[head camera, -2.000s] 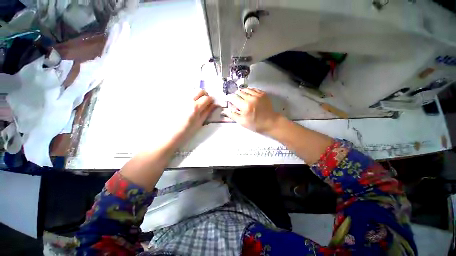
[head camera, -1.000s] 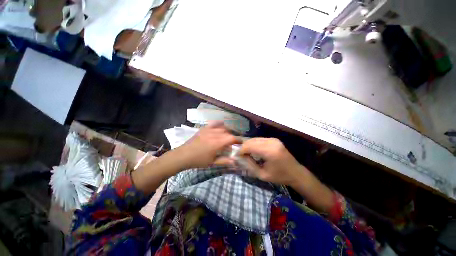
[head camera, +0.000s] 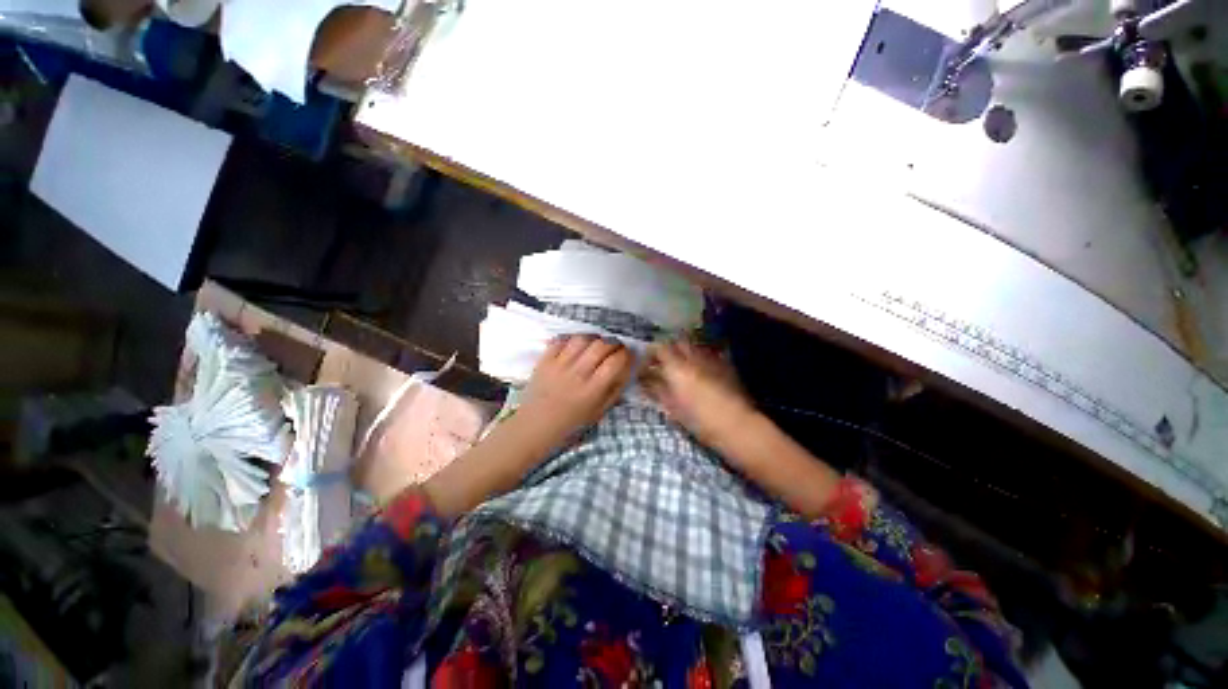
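Observation:
White layered strips (head camera: 593, 279) lie in a stack on the grey-white check lap cloth (head camera: 653, 505), just below the table's front edge. More white strips (head camera: 509, 339) stick out to the left of my left hand. My left hand (head camera: 582, 382) rests with bent fingers on these strips. My right hand (head camera: 692, 386) is beside it, slightly blurred, with its fingertips at the strips' right end. The fingers hide what lies between the hands, so I cannot tell whether either hand grips a strip.
The white machine table (head camera: 646, 148) crosses the top, with the needle plate (head camera: 900, 57) and presser area upper right. Fanned white strips (head camera: 216, 438) and a tied bundle (head camera: 317, 471) lie on a pinkish surface at the left. A white sheet (head camera: 128, 182) is upper left.
My hands have gone from the needle down to the lap. Over the last second they lowered from a small white piece held between them onto the strips. The view has swung left and down.

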